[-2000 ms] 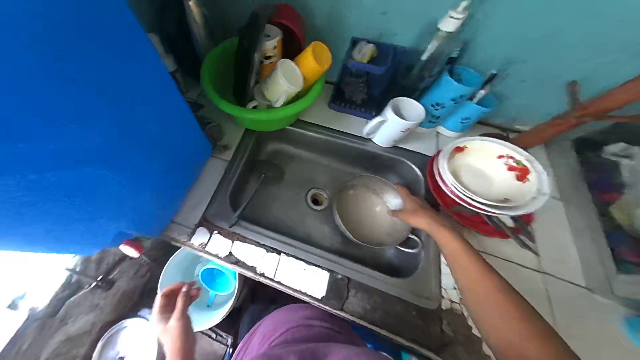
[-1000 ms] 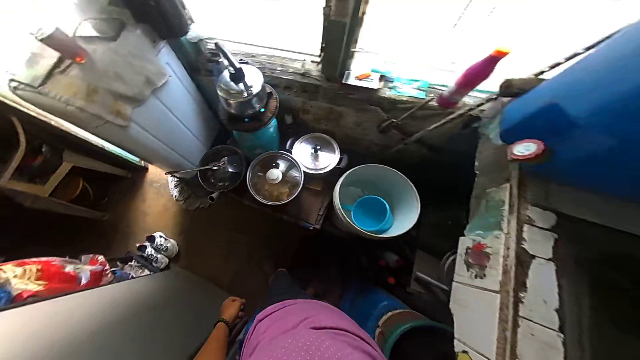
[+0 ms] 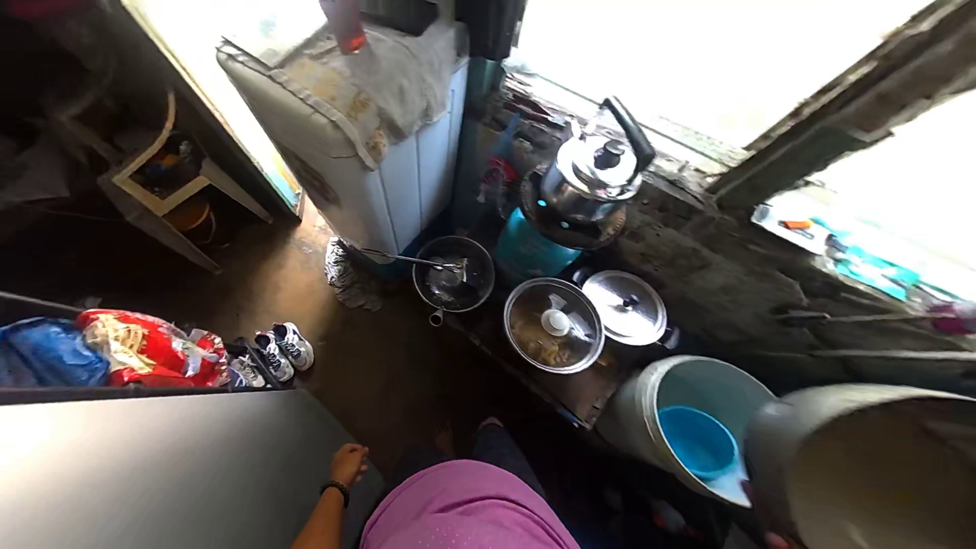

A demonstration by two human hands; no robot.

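At the lower right edge, a large metal pot or bowl (image 3: pixel 877 480) tilts beside the pale bucket (image 3: pixel 648 412), its inside showing. Only a few fingertips of my right hand (image 3: pixel 776 540) are visible, on its near side; the rest is hidden or out of frame. A blue plastic dipper (image 3: pixel 698 442) rests in the bucket. My left hand (image 3: pixel 349 465), with a dark bracelet at the wrist, is empty, its fingers loosely curled beside a grey flat surface (image 3: pixel 191 465).
A metal kettle (image 3: pixel 591 171) stands on a burner over a teal gas cylinder (image 3: pixel 534 244). Nearby are a glass-lidded pan (image 3: pixel 534 354), a lidded pot (image 3: pixel 625 309) and a dark pan (image 3: pixel 442 293) with a utensil. Sneakers (image 3: pixel 282 354) lie left; a white appliance (image 3: pixel 381 168) stands behind.
The view has swung from the sink toward the stove. The pot, held in the sink two seconds ago and unseen one second ago, now shows at the right, out of the sink.
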